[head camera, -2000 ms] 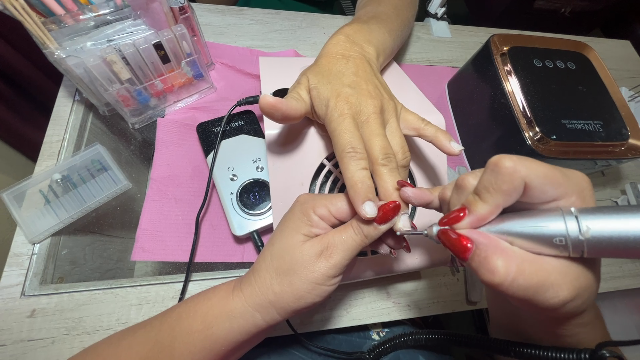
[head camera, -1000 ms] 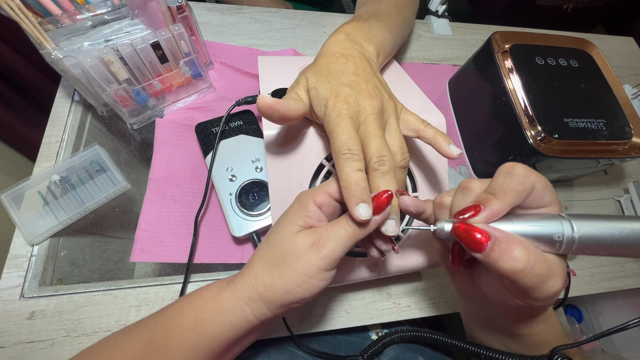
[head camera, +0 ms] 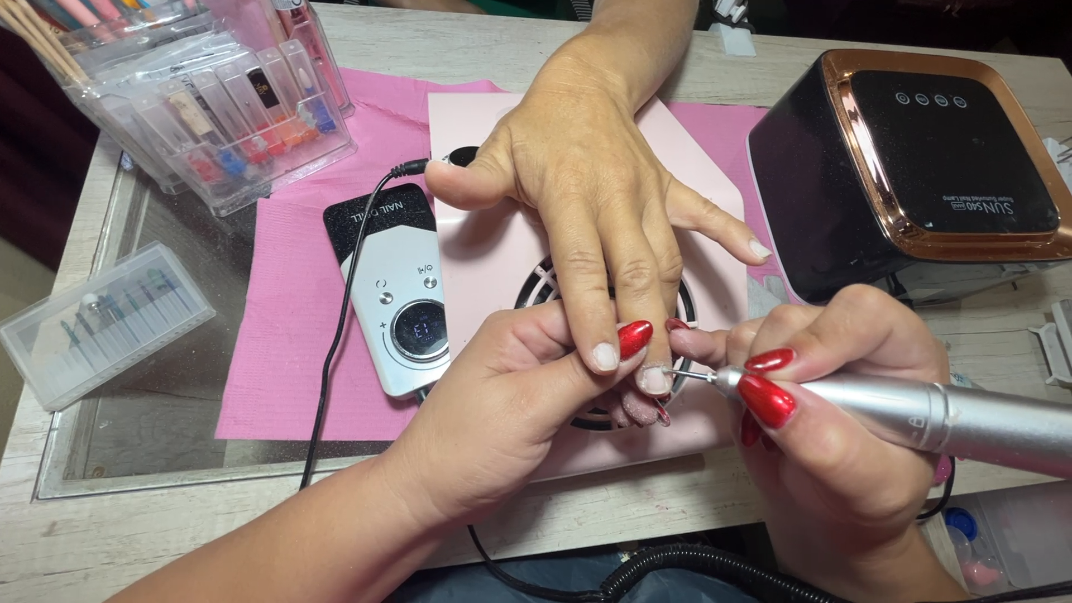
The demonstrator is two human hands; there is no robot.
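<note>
My left hand (head camera: pixel 502 394), with red-painted nails, grips the fingers of another person's hand (head camera: pixel 586 159), its thumb along one fingertip. That hand lies palm down over a pink nail dust collector (head camera: pixel 494 268) with a round fan grille. In my right hand (head camera: pixel 837 377) is a silver nail drill handpiece (head camera: pixel 888 410), held like a pen. Its thin bit (head camera: pixel 691 374) points left and meets the edge of a nail on the other person's finger. The white and black nail drill control unit (head camera: pixel 394 293) lies partly under the dust collector, its display lit.
A black and copper nail lamp (head camera: pixel 921 159) stands at the right. Clear organizers (head camera: pixel 251 142) with sticks and small tubes stand at the upper left, above a clear case of drill bits (head camera: pixel 105 322). A black cable (head camera: pixel 335 335) crosses the pink towel (head camera: pixel 293 368); a coiled cord (head camera: pixel 695 559) runs along the bottom.
The drill handpiece in my right hand has tilted, its rear end now lower at the right. My left hand still holds the other person's fingers.
</note>
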